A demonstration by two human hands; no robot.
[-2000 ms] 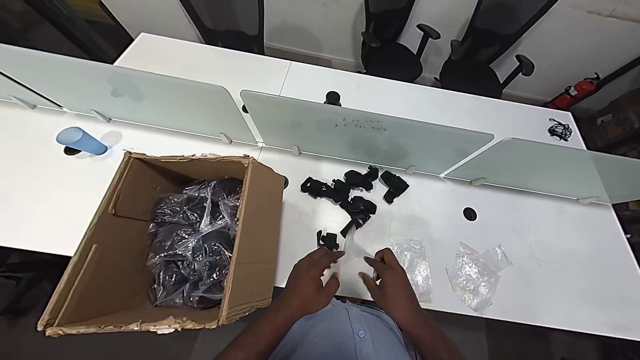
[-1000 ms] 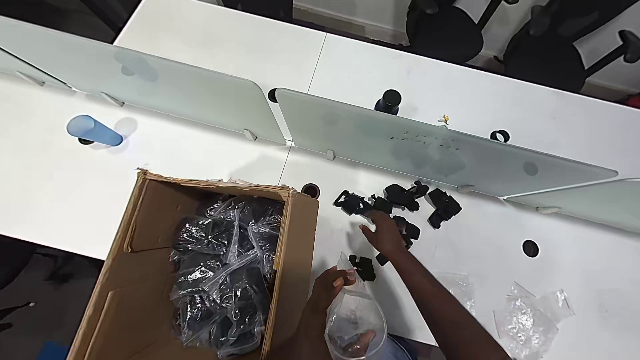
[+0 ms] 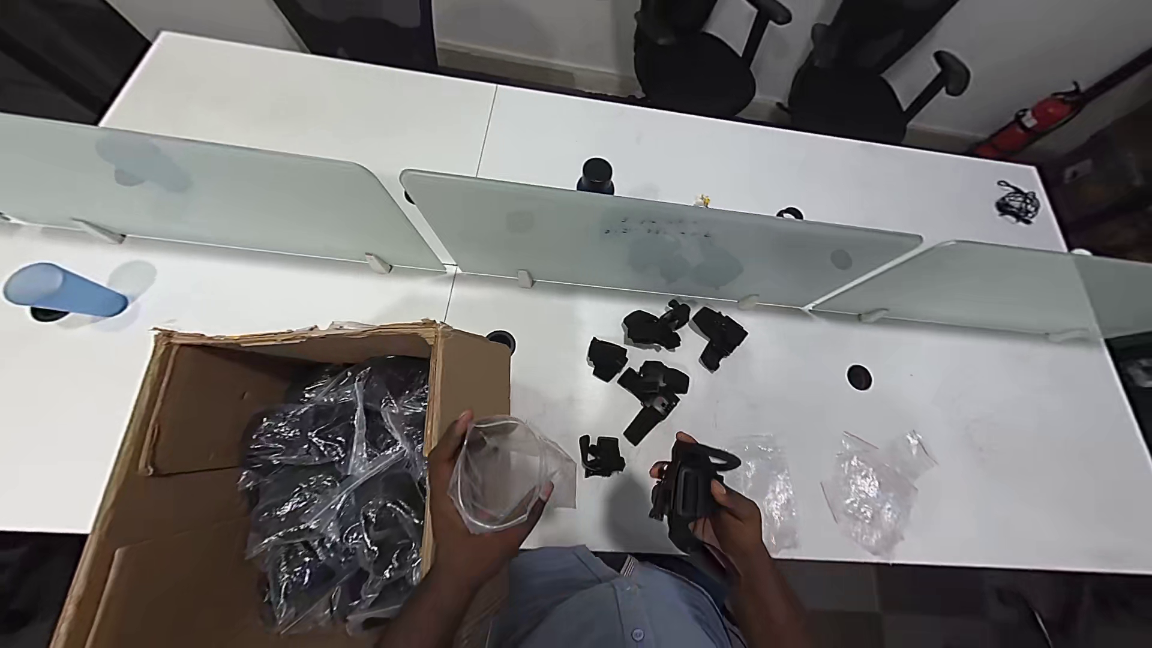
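My left hand (image 3: pixel 477 531) holds a clear plastic bag (image 3: pixel 504 472) with its mouth spread round, beside the cardboard box. In my right hand (image 3: pixel 733 522) is a black strapped item (image 3: pixel 691 490) with a loop at its top; its exact kind cannot be told. Several similar black items lie on the white table ahead of my hands, among them one near the glass panel (image 3: pixel 719 337), one in the middle (image 3: pixel 653 387) and a small one (image 3: pixel 601 455) between my hands. Flat clear plastic bags (image 3: pixel 765 490) lie right of my right hand, with more crumpled ones (image 3: pixel 873 495) beyond.
An open cardboard box (image 3: pixel 472 369) at left holds several dark items in clear bags (image 3: pixel 351 495). Frosted glass dividers (image 3: pixel 666 234) cross the white table (image 3: pixel 972 432). A blue tumbler (image 3: pixel 67 290) lies or leans at far left. Black chairs and a red fire extinguisher (image 3: pixel 1035 121) are behind.
My right hand has drawn back from the black items by the divider and now holds one near my body. My left hand still holds the clear bag, now with its mouth spread.
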